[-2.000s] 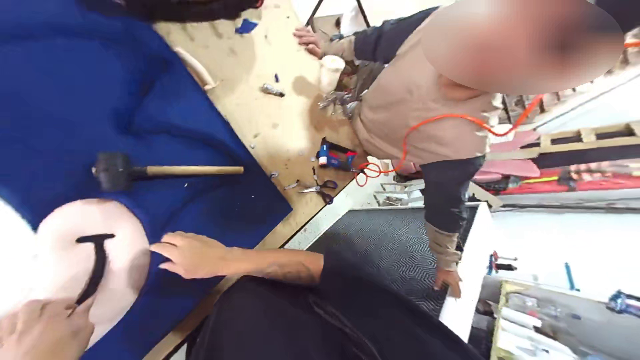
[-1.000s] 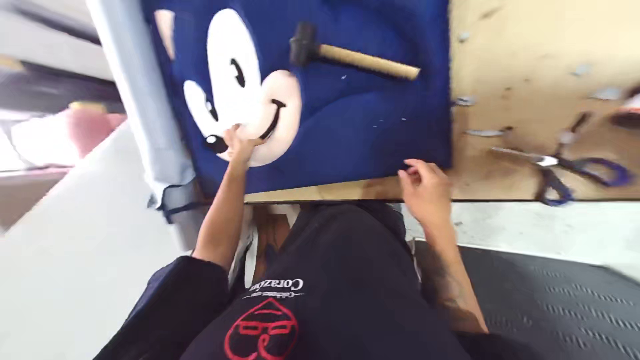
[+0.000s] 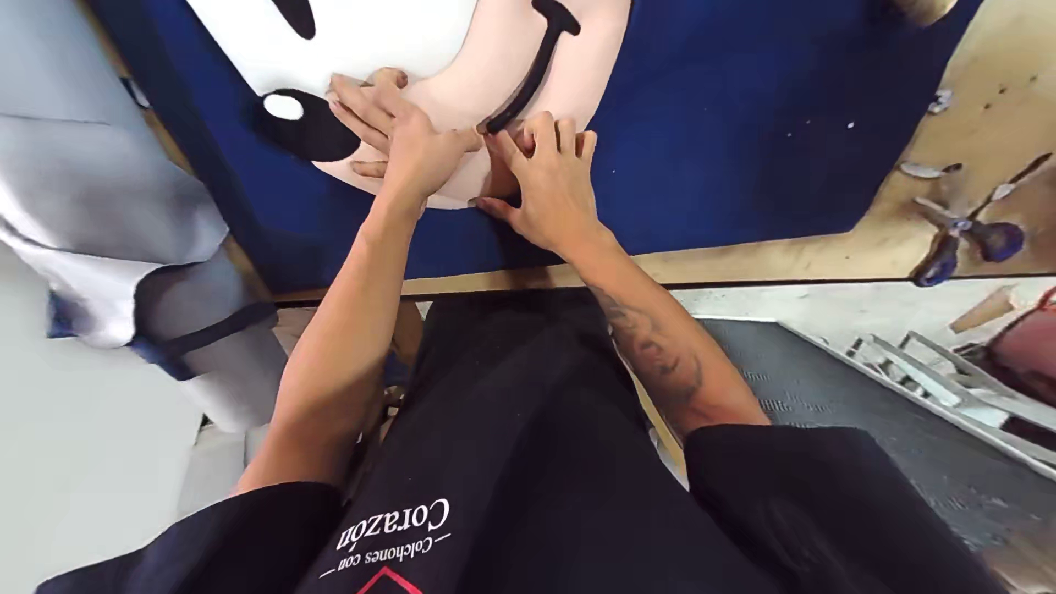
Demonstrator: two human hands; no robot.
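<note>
A blue fabric panel [image 3: 726, 140] with a cartoon face lies on a wooden table. My left hand [image 3: 404, 136] rests spread on the pale pink muzzle piece [image 3: 454, 91], beside the black oval nose [image 3: 309, 124]. Its thumb touches the lower end of the black curved mouth strip [image 3: 532, 74]. On the muzzle's lower part is my right hand [image 3: 549, 177], fingers bent, its index fingertip at that same strip end. Whether either hand pinches the strip cannot be made out. The white eye piece [image 3: 388, 37] lies above my left hand.
Scissors with dark blue handles [image 3: 961, 227] lie on the wooden tabletop [image 3: 742, 260] at the right, near scraps. Grey-white material [image 3: 91, 190] hangs at the left. A dark textured mat [image 3: 767, 363] and metal frame parts [image 3: 932, 379] are below at the right.
My right hand has moved left from the panel's lower right edge onto the muzzle, beside my left hand. The view has turned away from the co-worker seen in the oldest frame.
</note>
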